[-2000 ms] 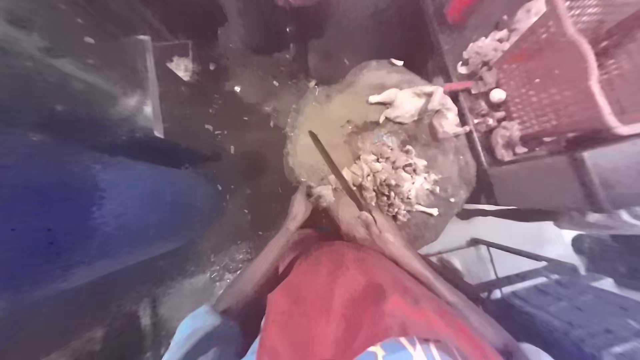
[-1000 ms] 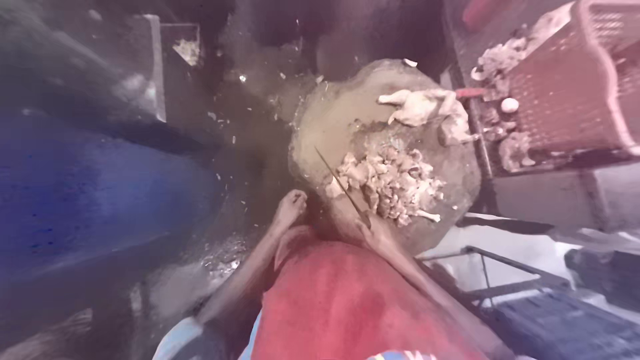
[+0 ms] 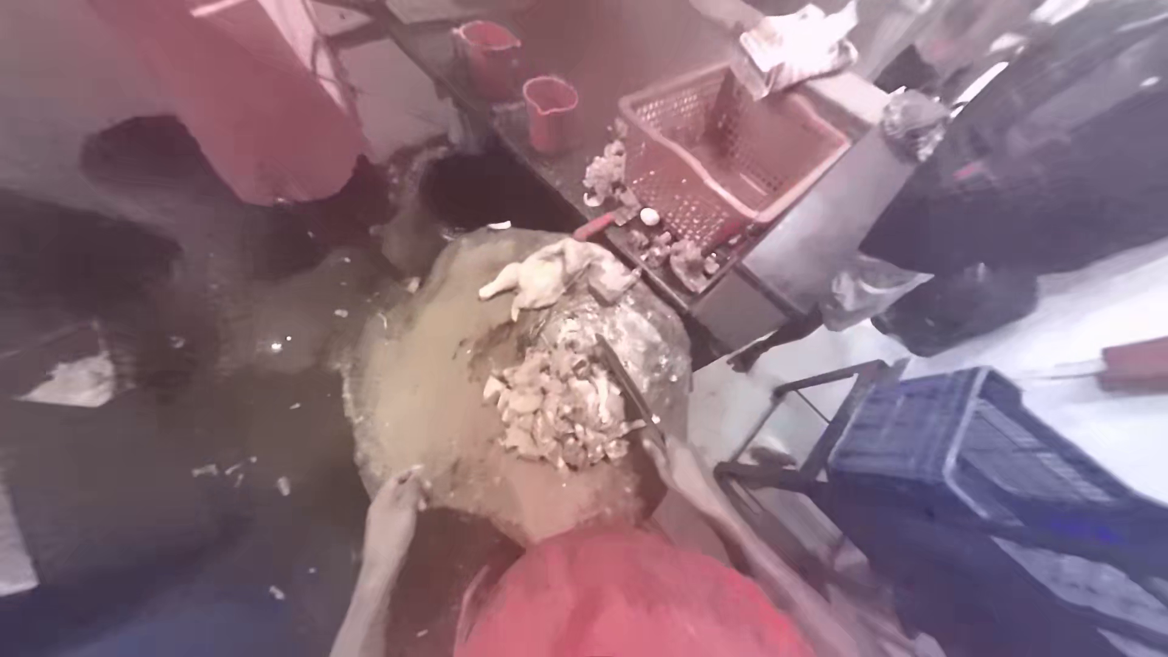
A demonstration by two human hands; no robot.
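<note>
My right hand [image 3: 669, 461] grips a long knife [image 3: 628, 383], its blade pointing up and left along the right side of a heap of chopped meat pieces [image 3: 561, 411]. The heap lies on a large round chopping block [image 3: 411, 365]. Near the block's lower left edge is my left hand [image 3: 401, 493], with nothing seen in it; its fingers are blurred. A pale, plucked poultry carcass [image 3: 552, 274] rests at the far side of the block, beyond the heap.
A red plastic basket [image 3: 703, 182] stands on a counter beyond the block, with scraps [image 3: 607, 173] beside it. Two red plastic jugs [image 3: 550, 114] [image 3: 490, 59] are farther left. Blue crates [image 3: 912, 438] stand at the right. A red handle [image 3: 595, 226] lies near the carcass.
The view has turned strongly. My right hand with the knife has moved to the right side of the meat heap. My left hand, close to the right one two seconds ago, is now well apart from it.
</note>
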